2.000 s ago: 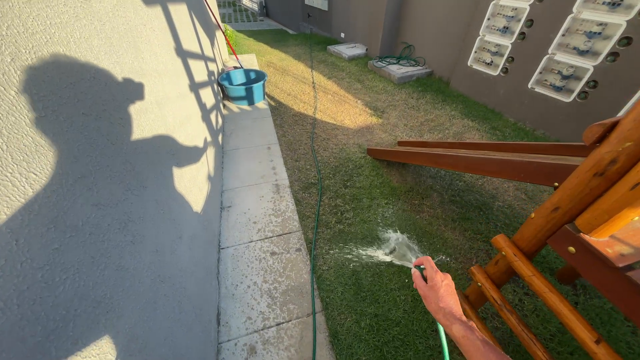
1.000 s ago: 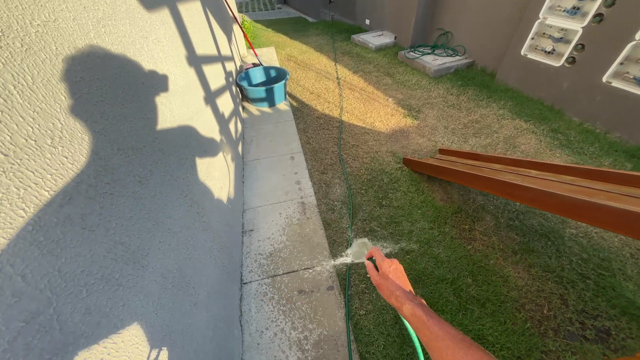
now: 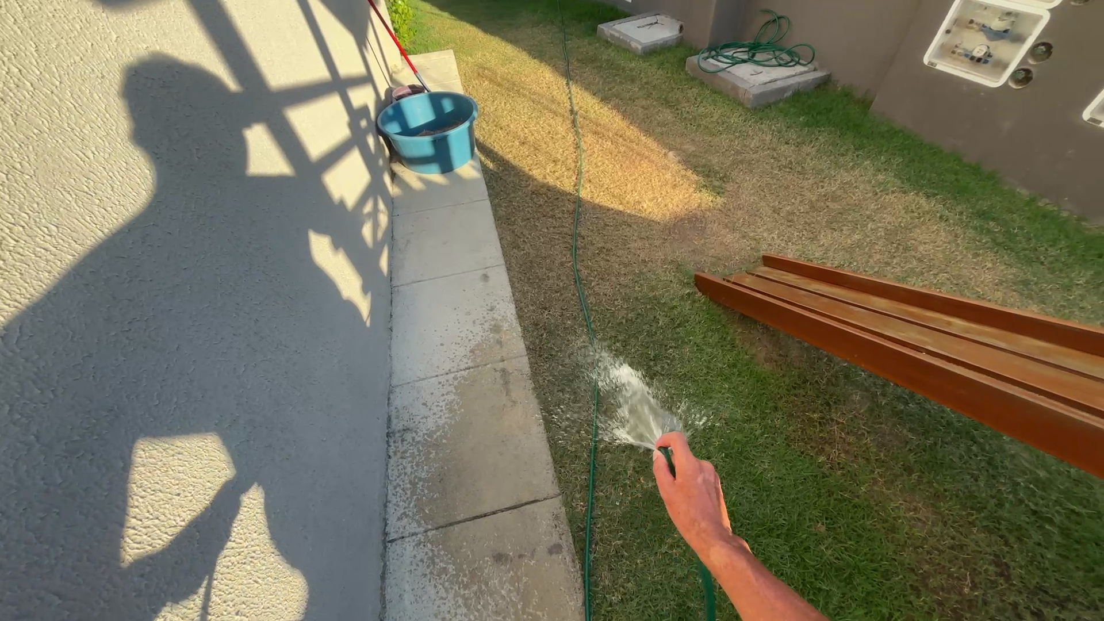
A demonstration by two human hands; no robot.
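My right hand [image 3: 693,494] grips the end of a green garden hose [image 3: 707,591], its thumb and finger at the opening. Water [image 3: 636,404] fans out from there, up and to the left, over the grass and close to a second length of green hose [image 3: 576,233] lying along the lawn. The hose I hold hangs down below my wrist and leaves the view at the bottom. My left hand is outside the view. Wet spots mark the concrete walkway [image 3: 457,328] beside the lawn.
A blue plastic tub [image 3: 431,151] with a red pole [image 3: 397,39] behind it stands on the walkway against the textured wall [image 3: 285,379]. A wooden slide [image 3: 914,371] reaches in from the right. Coiled green hose [image 3: 759,52] rests on a concrete slab [image 3: 759,84] by the far wall.
The spray, earlier reaching the walkway's edge, now points more up over the grass. My right hand still grips the hose. The view has shifted left, and the wooden ladder has left it.
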